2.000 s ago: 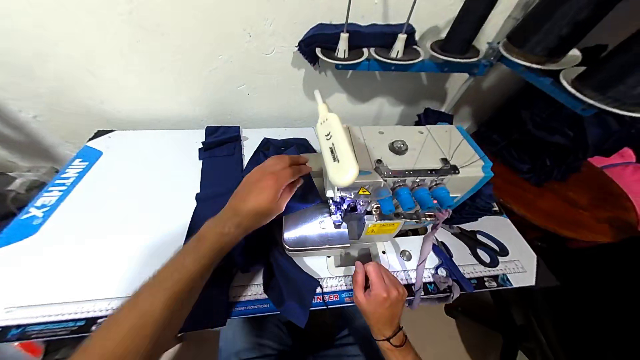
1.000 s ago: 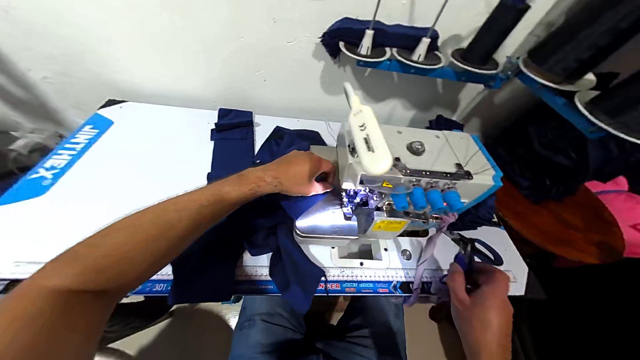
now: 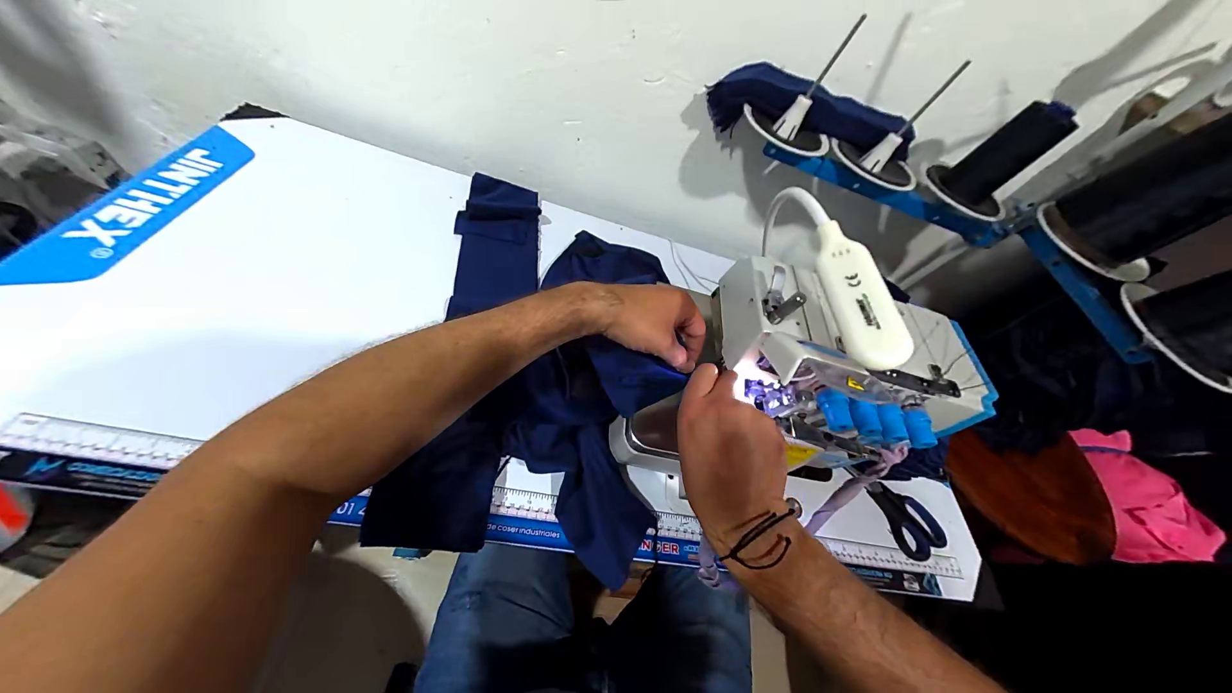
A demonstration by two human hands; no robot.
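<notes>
My left hand (image 3: 656,325) pinches the edge of a navy blue fabric piece (image 3: 626,380) beside the needle area of an overlock sewing machine (image 3: 736,308). My right hand (image 3: 733,448), with dark cord bracelets at its wrist, meets it there; its thumb and forefinger close at the same fabric edge, though the fingertips are partly hidden. The fabric hangs over the table's front edge. A lit white lamp (image 3: 864,300) leans over the machine. Another folded navy piece (image 3: 496,260) lies to the left.
Dark-handled scissors (image 3: 905,520) lie right of the machine beside a lilac cloth strip (image 3: 857,489). A ruler tape (image 3: 106,438) runs along the white table's (image 3: 318,260) front edge. Thread cones (image 3: 1006,154) stand on a blue rack (image 3: 885,192) at the back right. Pink cloth (image 3: 1145,500) is at the right.
My right hand has moved from the scissors on the right to the fabric edge by my left hand. The scissors now lie apart from it. My left hand stays at the fabric.
</notes>
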